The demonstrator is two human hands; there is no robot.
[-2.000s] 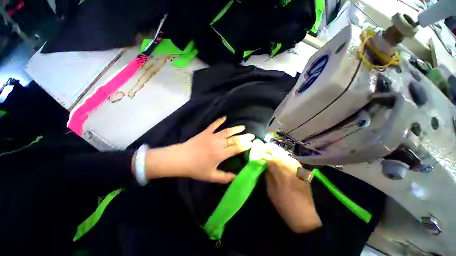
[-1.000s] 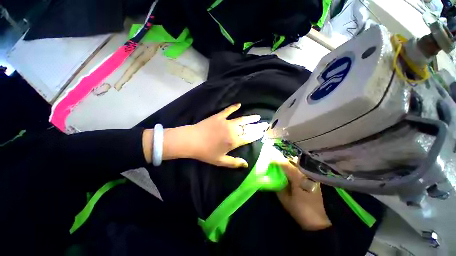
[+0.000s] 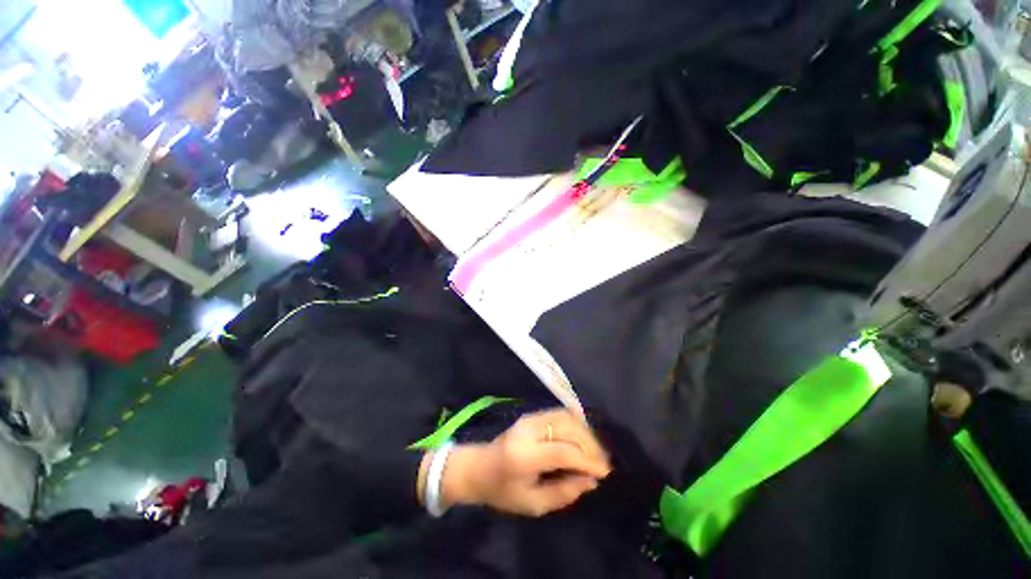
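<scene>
The black garment panel (image 3: 633, 328) spreads over the table and lap. A wide bright green fabric piece (image 3: 780, 447) lies on it, its upper end with a whitish patch by the needle area of the sewing machine (image 3: 961, 271). My left hand (image 3: 537, 464), with a white bangle and a ring, is at the panel's left part, fingers curled and closed on black cloth. Of my right hand only a small blurred part (image 3: 952, 399) shows below the machine head; the rest is hidden or dark, and its grip cannot be seen.
The white table (image 3: 622, 255) bears a pink strip (image 3: 509, 243) and green scraps (image 3: 644, 179). Black pieces with green edging (image 3: 701, 79) are heaped behind. A narrow green strip (image 3: 993, 486) lies at lower right. Green floor (image 3: 136, 402) and a red container (image 3: 102, 328) show at left.
The view has swung left, so the machine sits at the right edge. My left hand has left the needle area, moved back down the cloth and closed. My right hand is now mostly hidden.
</scene>
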